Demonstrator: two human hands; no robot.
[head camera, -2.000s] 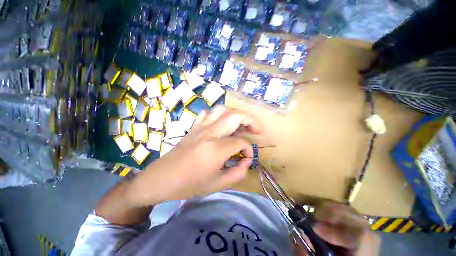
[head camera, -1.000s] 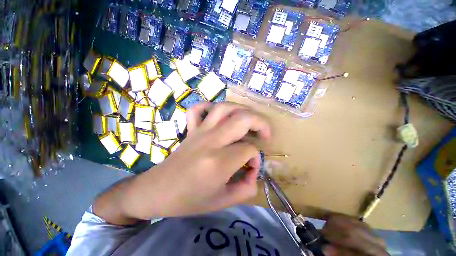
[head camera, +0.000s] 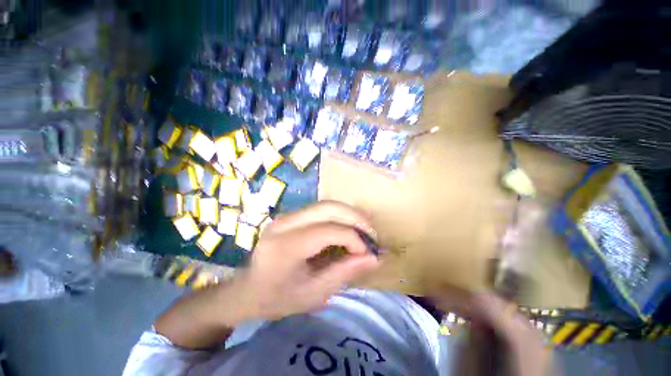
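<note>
My left hand (head camera: 302, 257) is over the cardboard sheet (head camera: 360, 183), thumb and index finger pinching a small dark circuit board (head camera: 369, 242) seen nearly edge-on. The fingers hide most of it. My right hand (head camera: 500, 323) is a blur at the lower right; what it holds cannot be made out, and no iron tip shows at the board. A loose pile of silver-white battery cells (head camera: 230, 191) with yellow edges lies left of my left hand. Blue circuit boards (head camera: 390, 145) sit in rows in clear trays behind.
Stacked clear trays (head camera: 110, 176) stand at the left. At the right are a black fan with a round grille (head camera: 611, 125), a cable with a cream plug (head camera: 519, 182) and a blue-and-yellow box of silvery cleaner (head camera: 618, 235). Yellow-black tape (head camera: 588, 333) runs along the near edge.
The soldering iron has left the board at my left fingertips. My right hand is now blurred, apparently in motion. The whole view has shifted, with the box at right more in view.
</note>
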